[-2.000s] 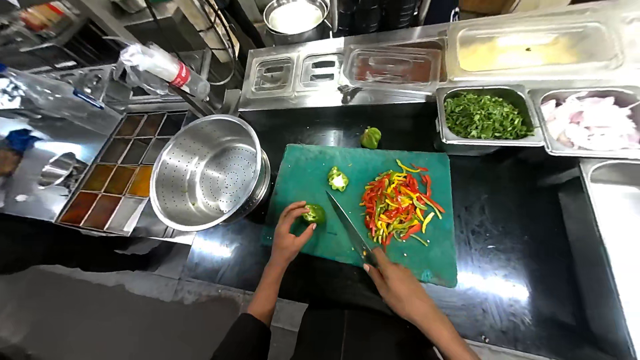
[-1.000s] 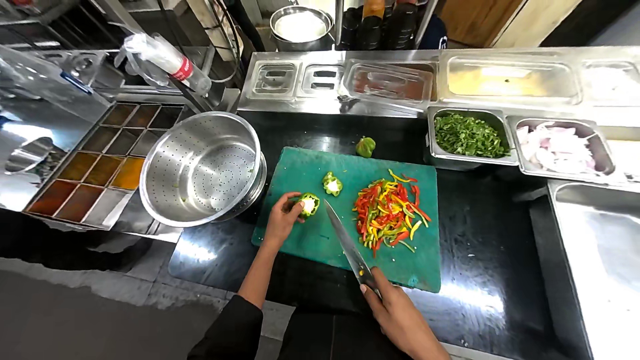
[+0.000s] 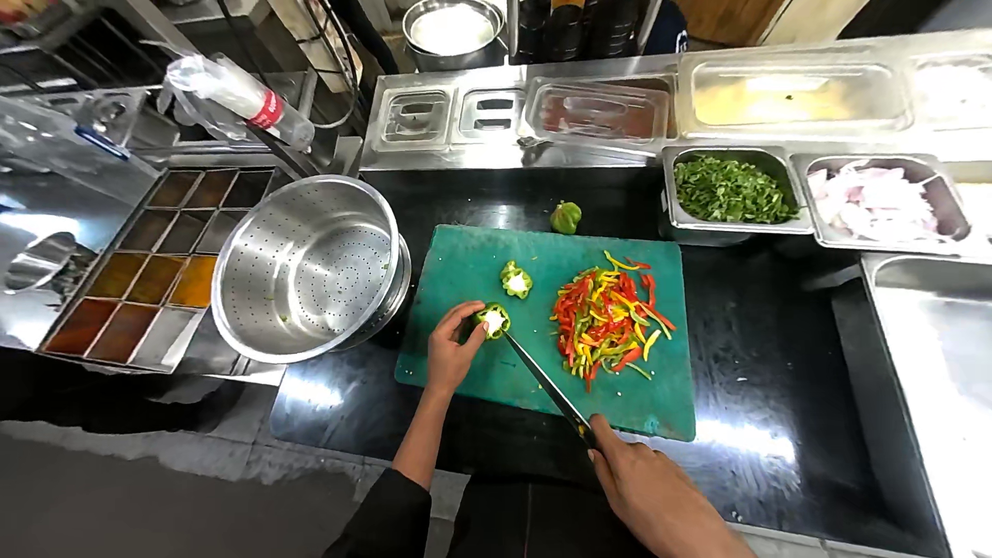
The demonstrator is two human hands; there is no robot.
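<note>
On the green cutting board (image 3: pixel 457 271), my left hand (image 3: pixel 456 347) grips a green bell pepper (image 3: pixel 494 319) whose cut face with a pale core shows. My right hand (image 3: pixel 647 484) is closed around the dark handle of a kitchen knife (image 3: pixel 546 381); the blade points up and left, its tip at the pepper's lower right edge. A cut-off green pepper piece (image 3: pixel 516 280) lies just above and right of the held one. Red, yellow and green pepper strips (image 3: pixel 608 318) are heaped on the board's right part. Behind the board rests another green pepper piece (image 3: pixel 566 218).
A steel colander (image 3: pixel 310 263) stands left of the board, beside a compartment tray of spices (image 3: pixel 147 279). Steel containers of chopped green herbs (image 3: pixel 728 188) and cut onion (image 3: pixel 876 203) are at the back right. Lidded trays (image 3: pixel 597 112) line the rear ledge.
The held pepper's cut face, mostly turned away two seconds ago, now shows its pale core. The knife has moved from beside the strips, its tip now at the held pepper.
</note>
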